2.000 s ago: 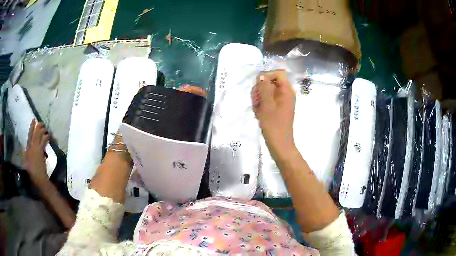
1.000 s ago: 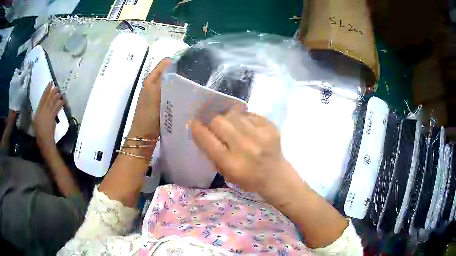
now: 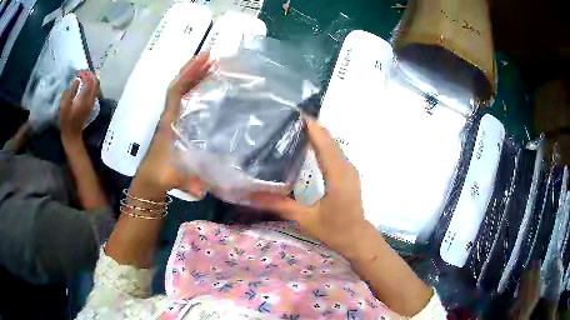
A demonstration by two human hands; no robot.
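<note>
A black and white unit (image 3: 250, 134) is inside a crinkled clear poly bag (image 3: 225, 87), held up in front of my chest and partly blurred. My left hand (image 3: 172, 137) grips its left side, bracelets on the wrist. My right hand (image 3: 331, 194) grips its right side, thumb on top and fingers below. The stack of poly bags (image 3: 400, 156) lies to the right, bright white. An unbagged-looking white unit (image 3: 356, 75) lies along the left edge of that stack.
White units (image 3: 156, 87) lie on the pale board (image 3: 115, 37) at left. A neighbour's hand (image 3: 78, 103) holds a unit in film at far left. The open bag carton (image 3: 444, 31) is at the far end. Bagged units (image 3: 475, 187) stand in a row at right.
The held unit has gone from bare to inside the bag. My right hand has moved from the bag stack to the unit's right side. The neighbour's unit now has film around it.
</note>
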